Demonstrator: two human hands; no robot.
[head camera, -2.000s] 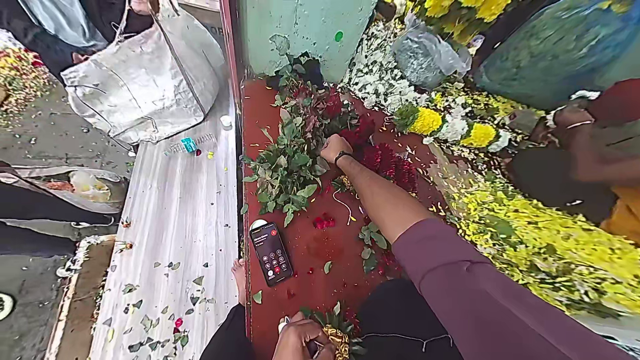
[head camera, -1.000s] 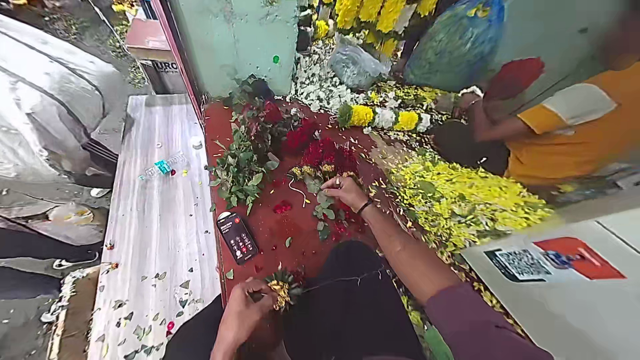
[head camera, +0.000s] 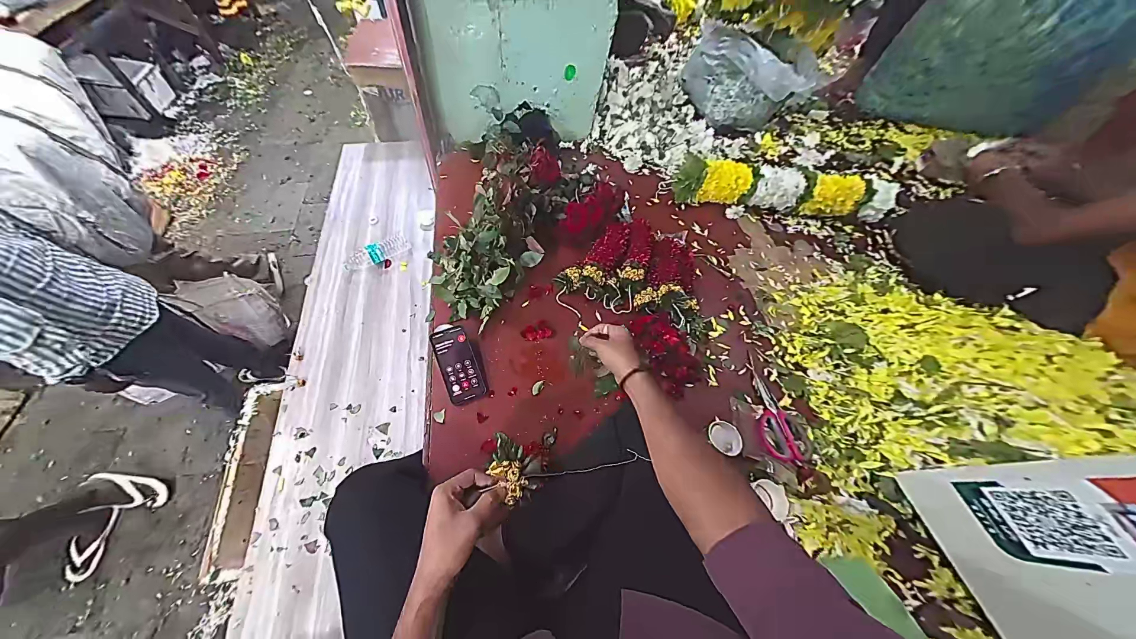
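Note:
My left hand (head camera: 466, 515) pinches a small bunch of yellow flowers with green leaves (head camera: 508, 470) above my lap. A white thread (head camera: 590, 468) runs from that bunch to the right, across my dark trousers. My right hand (head camera: 612, 348) has thumb and fingers together over the red table (head camera: 506, 364), beside a heap of red rose petals or blooms (head camera: 661, 355); whether something small is between its fingertips I cannot tell. Just beyond it lie several finished-looking red flower strings with yellow ends (head camera: 635, 257). Leafy rose stems (head camera: 484, 266) are piled to the left.
A phone (head camera: 459, 364) lies at the table's left edge. Pink-handled scissors (head camera: 779, 435) and a small white cup (head camera: 725, 437) are at the right, near yellow petals (head camera: 941, 373) and a thick garland (head camera: 781, 188). A plastic bottle (head camera: 379, 253) lies on the pale bench. People are on both sides.
My right hand has left the leafy rose pile, where it was two seconds ago, and come nearer to me beside the red blooms. My left hand still holds the yellow bunch. The view has shifted.

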